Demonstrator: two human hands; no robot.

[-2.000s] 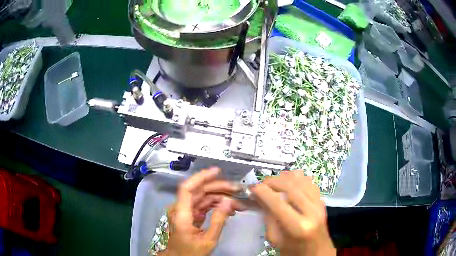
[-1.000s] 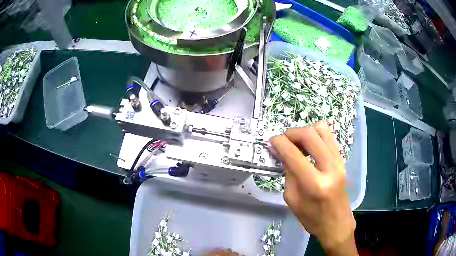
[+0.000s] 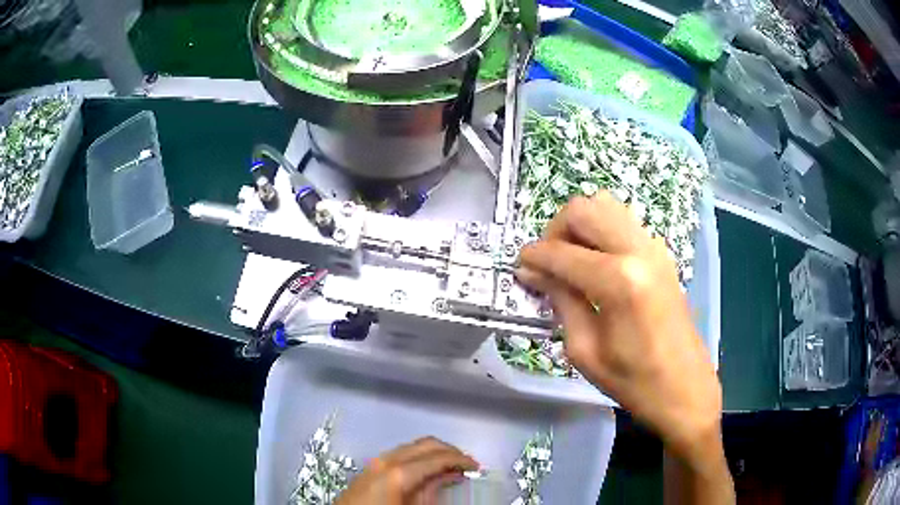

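My right hand (image 3: 627, 296) is at the right end of the silver assembly nest (image 3: 484, 266), thumb and fingertips pinched together there. Any piece between them is hidden by the fingers. My left hand (image 3: 410, 475) is low in the near work tray (image 3: 434, 395), partly cut off by the bottom edge. A small white-headed workpiece (image 3: 474, 474) shows at its fingertips, blurred. Small piles of white-and-green parts lie in the tray at left (image 3: 321, 468) and right (image 3: 533, 466) of this hand.
The bowl feeder (image 3: 375, 108) stands above the machine, its feeder track (image 3: 508, 148) running down to the nest. A bulk parts tub (image 3: 712, 286) is at right, a small clear box (image 3: 128, 197) at left. The push rod (image 3: 212, 212) points left. A red stool or crate (image 3: 59, 395) is lower left.
Both hands were together over the near tray two seconds ago. My right hand has moved up to the nest and stays there. My left hand has risen further into view from the bottom edge.
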